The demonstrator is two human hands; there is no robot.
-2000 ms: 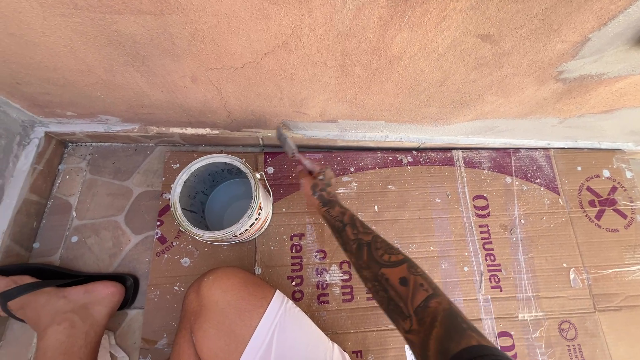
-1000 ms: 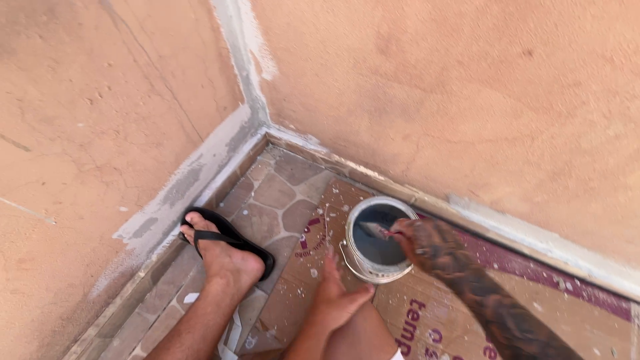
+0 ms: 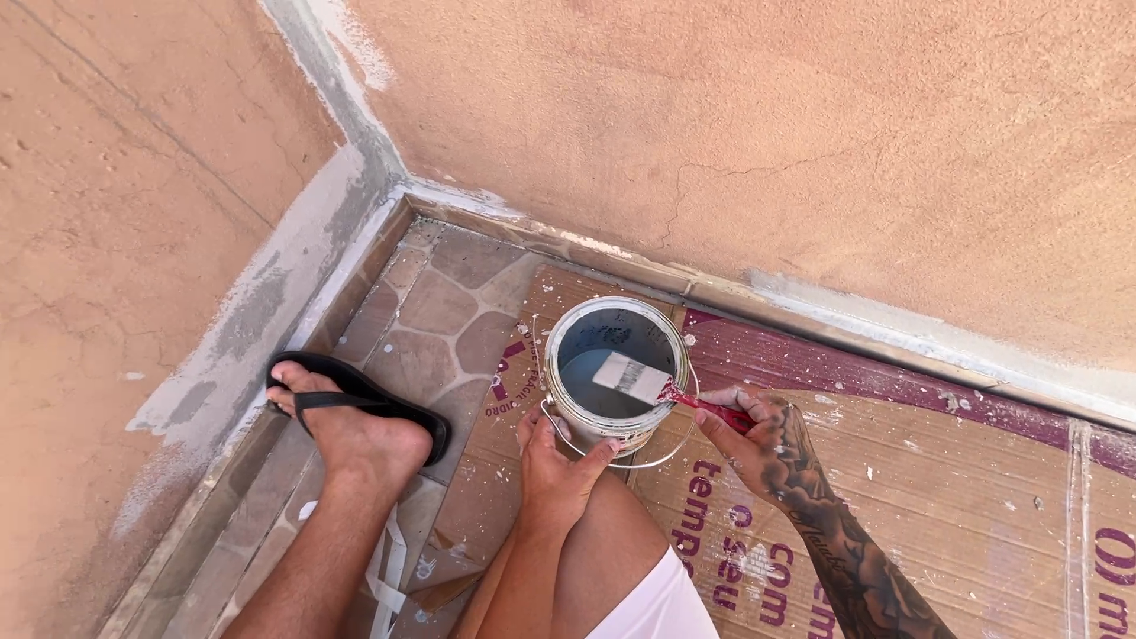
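Note:
A round metal paint can (image 3: 568, 404) with a wire handle stands on the flattened cardboard, holding light blue-grey liquid. With thumb and fingers, my left hand (image 3: 561, 466) grips the near lower side of the can. The red handle of a flat paintbrush (image 3: 632, 379) is in my right hand (image 3: 750, 435), at the can's right side. White paint coats the brush's head, which lies over the can's opening, tilted across its right rim.
Printed cardboard (image 3: 896, 479) spattered with paint covers the stone-tile floor (image 3: 435, 302). Two orange walls (image 3: 710, 133) meet in a corner, with pale coating along their bases and a low tile skirting (image 3: 355, 284). My foot in a black flip-flop (image 3: 355, 390) rests left of the can.
The brush has come from the wall's base to the can, dipped inside it a second ago, and now shows above the opening. My left hand has closed on the can. The view has swung left.

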